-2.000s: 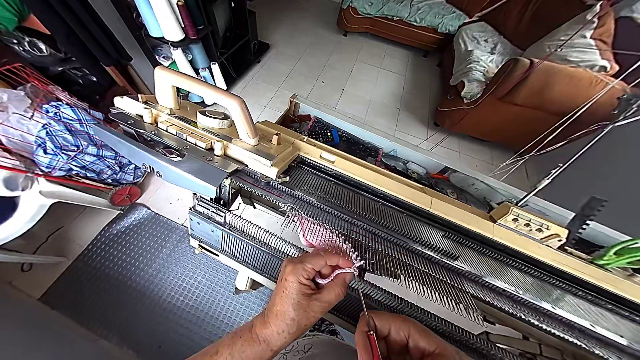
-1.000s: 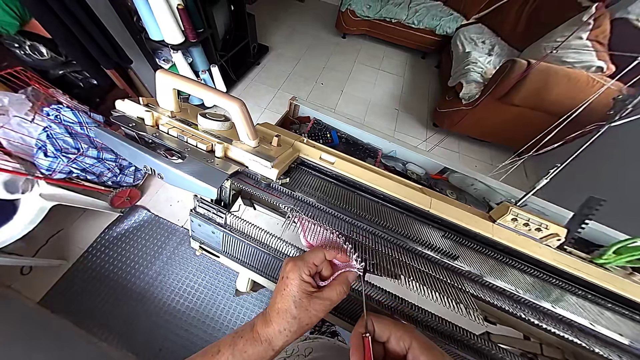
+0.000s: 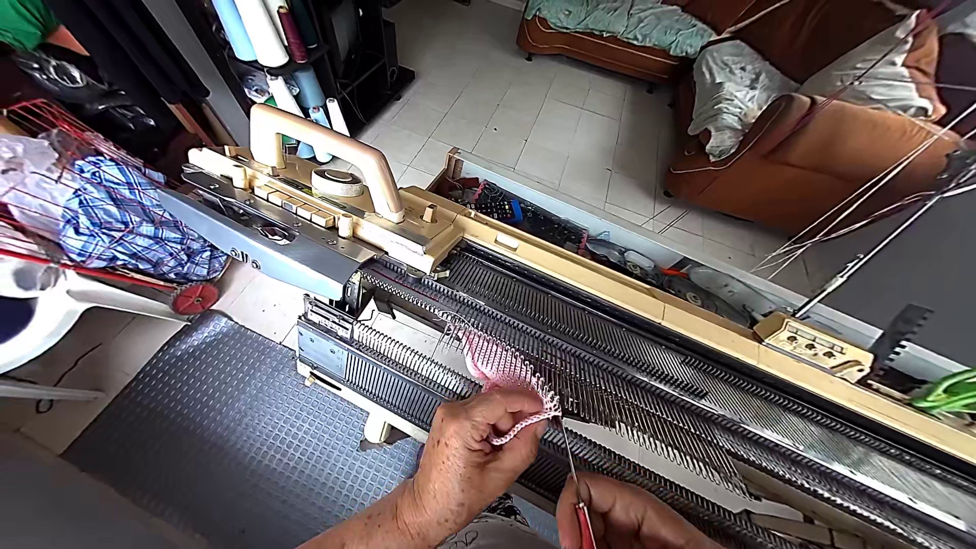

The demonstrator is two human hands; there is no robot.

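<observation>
Pink and white knitted fabric (image 3: 503, 362) hangs on the needles of a knitting machine's needle bed (image 3: 595, 381). My left hand (image 3: 476, 446) pinches the fabric's lower right corner, and a chain-like knitted edge loops over its fingers. In my right hand (image 3: 621, 515) is a thin metal hooked tool with a red handle (image 3: 584, 526). Its shaft points up, and its tip meets the stitches just right of my left fingertips; the exact loop at the tip is too small to tell. The machine's carriage (image 3: 328, 206), with a beige handle, sits at the left end of the bed.
Behind the machine runs a trough (image 3: 633, 263) with loose items. A yarn tension mast (image 3: 846, 274) carries strands at the right. Yarn cones (image 3: 267, 34) stand on a rack at the back left. A wire cart holds plaid cloth (image 3: 137, 221). Brown sofas (image 3: 808, 160) stand beyond.
The red-handled tool in my right hand has changed its tilt slightly at the fabric's edge. My left hand keeps its pinch at nearly the same spot.
</observation>
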